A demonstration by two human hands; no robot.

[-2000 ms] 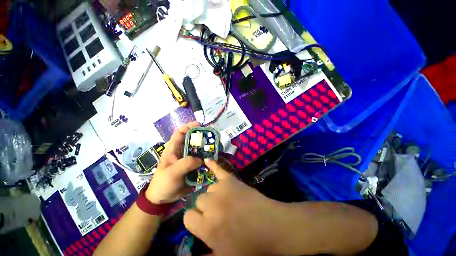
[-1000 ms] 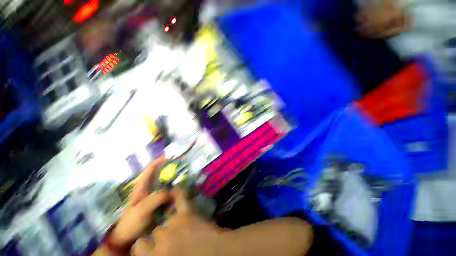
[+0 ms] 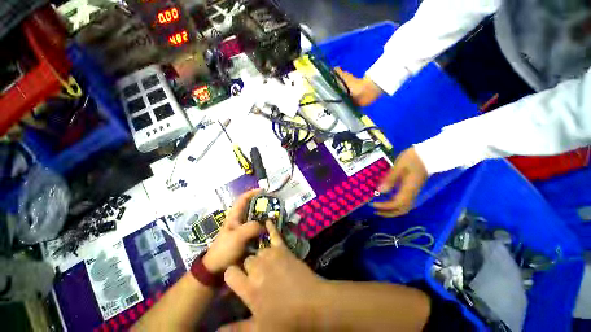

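A small grey rounded housing (image 3: 283, 225) lies open in my hands over the bench's front edge, with a circuit board and a yellow block part (image 3: 262, 205) showing inside. My left hand (image 3: 230, 238) grips its left side, thumb across the front. My right hand (image 3: 272, 272) is below and right of it, index finger touching the inside of the housing; its other fingers are curled. The lower part of the housing is hidden by my hands.
Printed sheets (image 3: 110, 275) cover the bench. A yellow screwdriver (image 3: 242, 159), a black-handled tool (image 3: 258, 163), tangled wires (image 3: 289, 126) and a multi-outlet block (image 3: 154, 110) lie on it. Blue totes (image 3: 551, 227) stand right. A person's white sleeves (image 3: 512, 133) and hands reach in at the right edge.
The view swung right, blurred, and came back to the bench. Another person's hands and white sleeves have come in at the right. My hands still hold the open housing.
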